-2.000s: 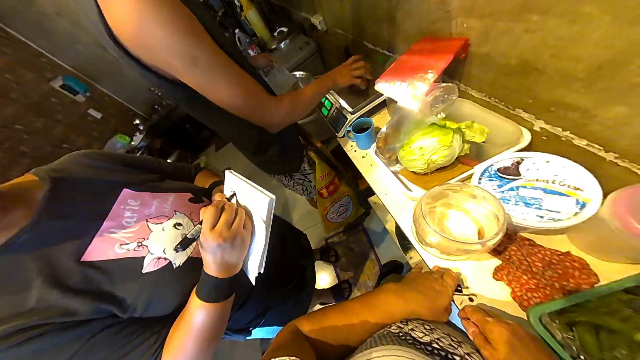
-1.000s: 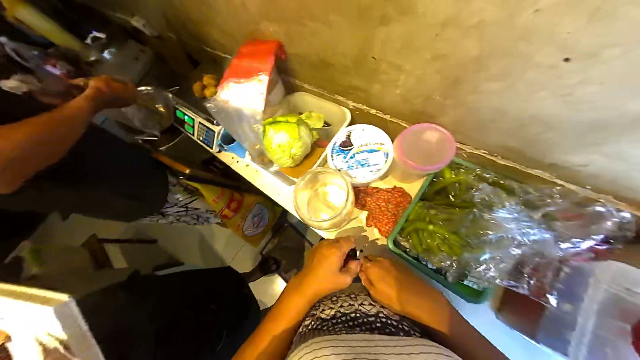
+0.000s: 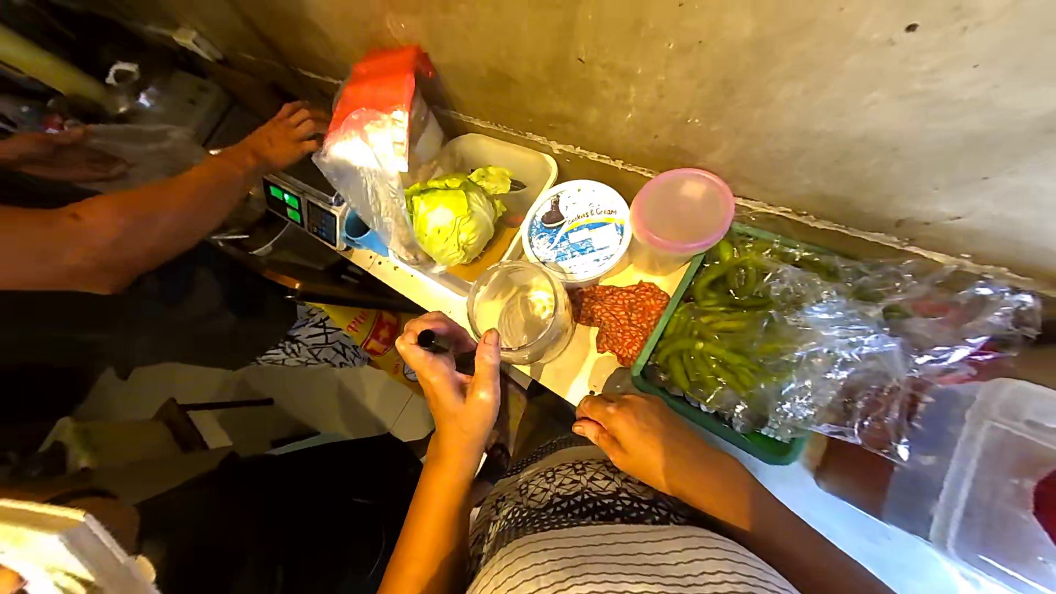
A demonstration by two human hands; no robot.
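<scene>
My left hand (image 3: 454,379) grips a short black cylindrical object (image 3: 431,340), perhaps a pen or marker, beside a round clear container (image 3: 521,312). Its thumb points up near the container's rim. My right hand (image 3: 631,433) rests with curled fingers at the counter's front edge; whether something small is in its fingertips I cannot tell. Behind it a red patterned cloth or pouch (image 3: 631,318) lies next to a green tray (image 3: 672,394) of green chili peppers (image 3: 718,330) partly under clear plastic. A white tub with a blue-printed lid (image 3: 577,231) and a pink-lidded tub (image 3: 683,211) stand behind.
A cabbage or lettuce head (image 3: 454,219) lies in a cream tray (image 3: 540,165) beside a red and clear plastic bag (image 3: 375,124). At left, another person's arm (image 3: 190,206) reaches over a digital scale (image 3: 301,210) near a blue cup (image 3: 363,235). A clear plastic bin (image 3: 998,487) is at right.
My hands were close together a second ago; now they are apart, the left raised with the black object. The other person's hand has reached toward the red bag. The view has swung right since the earliest frame.
</scene>
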